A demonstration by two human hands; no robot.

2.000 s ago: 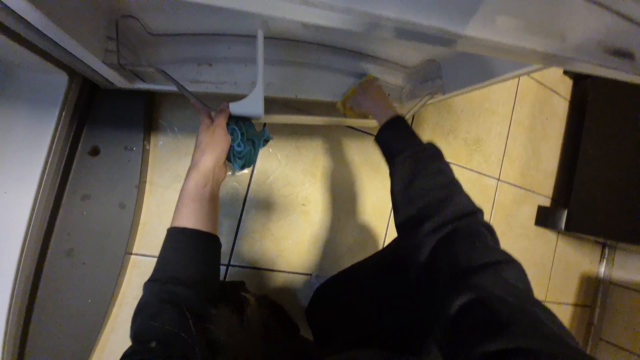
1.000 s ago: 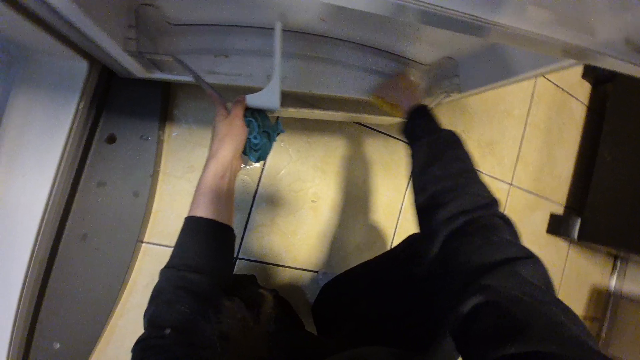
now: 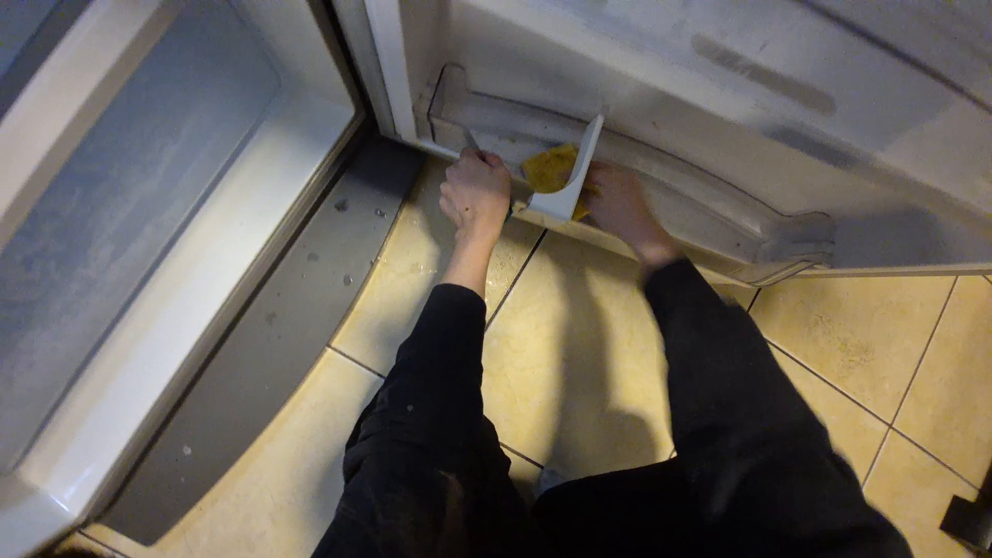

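Note:
My left hand [image 3: 477,194] is closed at the front rim of the clear door shelf [image 3: 690,174] of a refrigerator. A small dark bit shows under its edge; whether it is the teal cloth I cannot tell. My right hand [image 3: 620,203], slightly blurred, holds a yellow cloth [image 3: 552,168] inside the shelf. The cloth shows on both sides of a white plastic divider [image 3: 580,174], which stands across the shelf between my hands.
The open refrigerator door [image 3: 643,93] spans the top and right. At left is the white cabinet interior [image 3: 186,310] above a grey base strip [image 3: 287,310] with wet drops. Beige floor tiles [image 3: 573,333] lie below. A black object [image 3: 965,518] is at the lower right.
My right hand has moved left along the shelf to the divider with the yellow cloth. The teal cloth by my left hand no longer shows plainly. The view has shifted left.

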